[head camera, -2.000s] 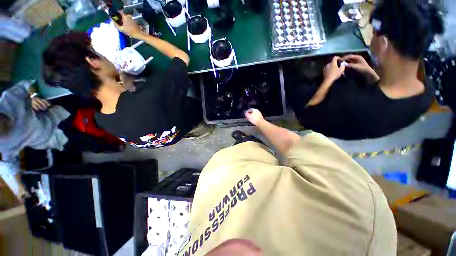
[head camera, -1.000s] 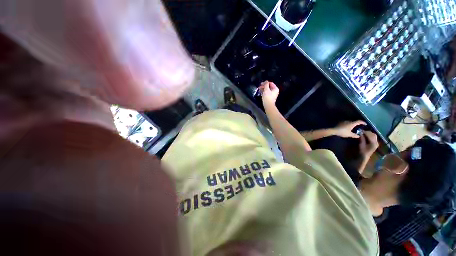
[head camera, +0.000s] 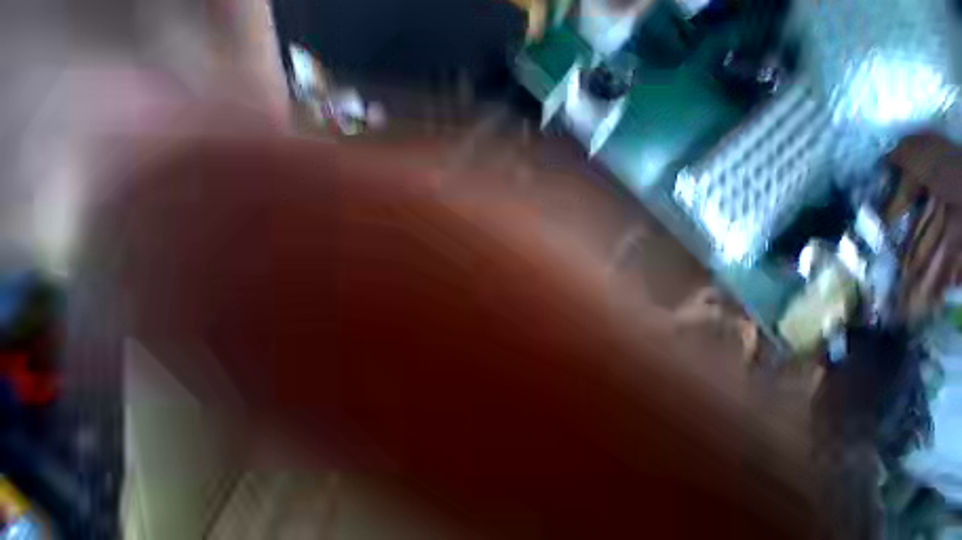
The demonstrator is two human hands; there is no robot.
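A large, blurred, dark reddish shape, likely my left hand (head camera: 422, 306) very close to the camera, fills the middle of the view. Its fingers cannot be made out, nor whether it holds anything. My right hand cannot be seen. Beyond the blur, a white and black unit (head camera: 593, 103) stands at the edge of the green bench (head camera: 691, 118). The black module crate cannot be made out behind the blur.
A clear blister tray (head camera: 757, 169) with rows of small pieces lies on the bench at upper right. A blurred co-worker's hand (head camera: 712, 308) shows by the bench edge. Part of my tan shirt (head camera: 169, 443) shows at lower left.
The view has swung and blurred. The close shape has spread from the left across the middle. My right hand, seen at the module crate before, has dropped from sight.
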